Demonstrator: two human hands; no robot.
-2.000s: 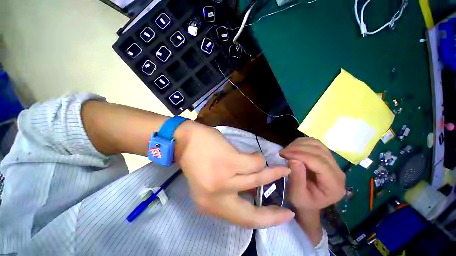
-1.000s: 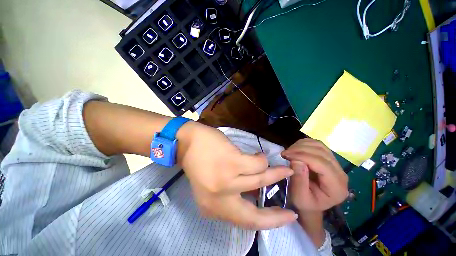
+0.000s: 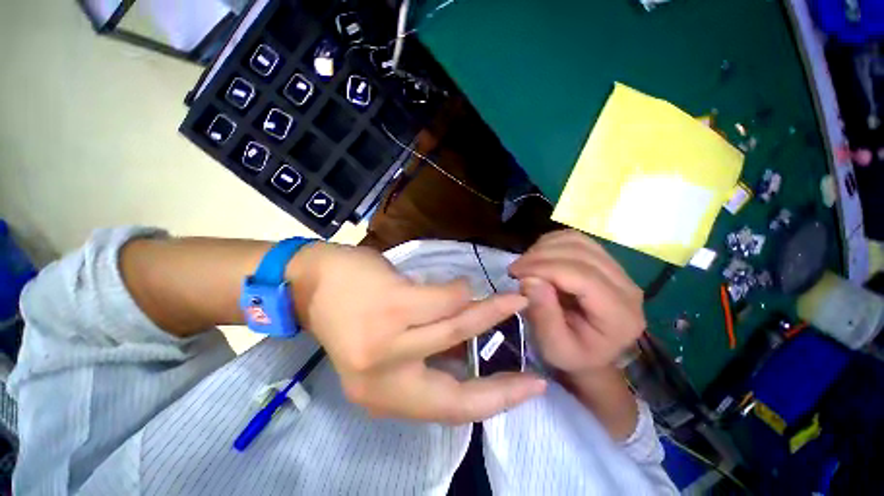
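Observation:
A watch-sized unit (image 3: 500,351) with a black face, pale rim and small white label is held above my lap. My left hand (image 3: 388,334), with a blue wrist strap (image 3: 270,291), grips it between thumb and fingers, back of the hand up. My right hand (image 3: 584,308) is curled at the unit's upper right, its fingertips close together near the left fingertips. Whether they pinch something is hidden. A thin black wire (image 3: 485,268) rises from behind the left fingers.
A black compartment tray (image 3: 309,152) with several watch units is at upper left. On the green mat (image 3: 523,87) lie a yellow sheet (image 3: 606,145), several small boards (image 3: 744,242), an orange stick (image 3: 728,316) and a dark round mesh item (image 3: 803,257). A blue pen (image 3: 267,416) is on the shirt.
The view has shifted, so tray, sheet and hands appear further left. The white cable at the top is out of view. Both hands keep nearly the same pose around the unit.

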